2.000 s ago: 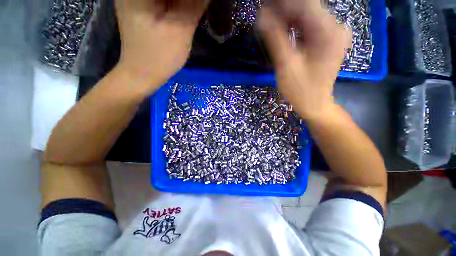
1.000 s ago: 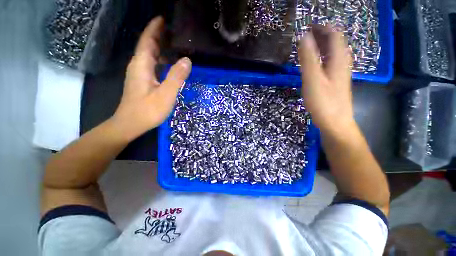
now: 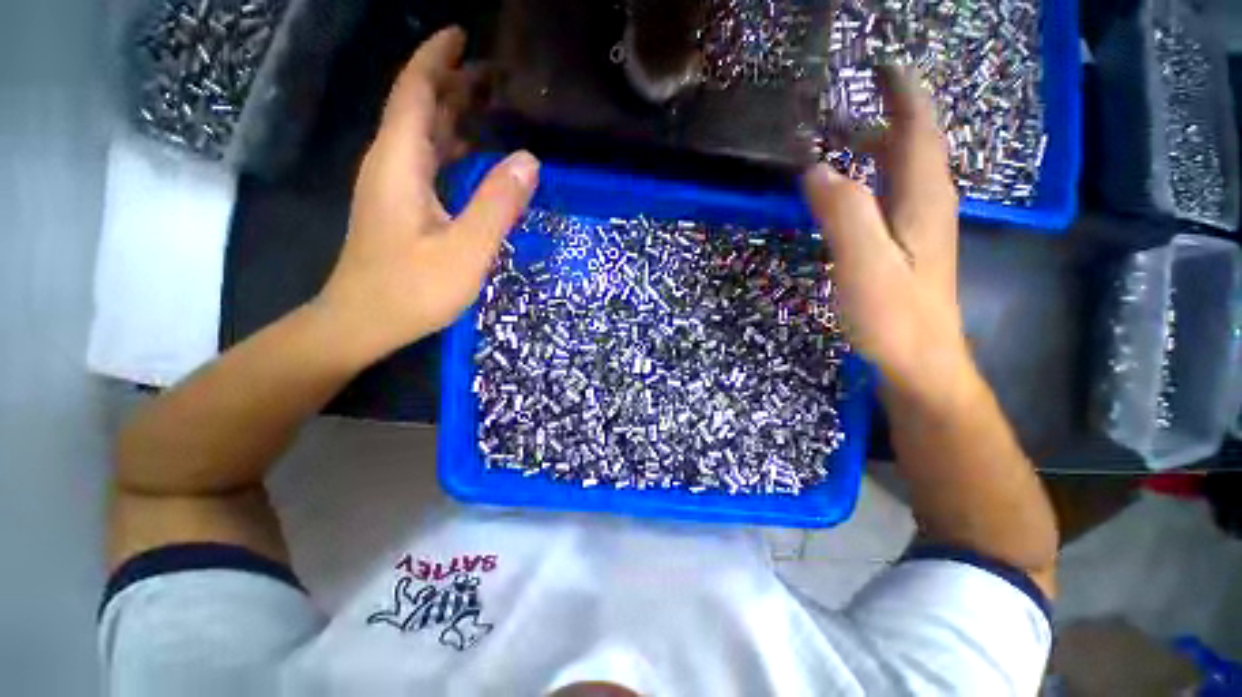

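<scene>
The near blue tray (image 3: 654,505), full of short shiny metal cylinders, lies against my body. Small rings lie at its far left part. My left hand (image 3: 422,225) is beside its far left corner, with thumb and fingers apart and nothing seen in it. My right hand (image 3: 892,245) is over its far right corner, with thumb and fingers spread and nothing seen in it; its fingertips are slightly blurred. The dark machine bed (image 3: 572,116) lies beyond the tray between my hands, with small rings and parts on it and a rounded metal piece (image 3: 663,82).
The far blue tray (image 3: 1061,123) of cylinders is at upper right. Clear plastic bins with small parts stand at upper left (image 3: 273,102), far right (image 3: 1182,123) and right (image 3: 1205,354). A white card (image 3: 161,272) lies at left. A brown box (image 3: 1124,660) is at lower right.
Two seconds ago both hands were further forward over the bed, blurred. They have since drawn back and apart. Over the last second they barely moved; the view has shifted slightly.
</scene>
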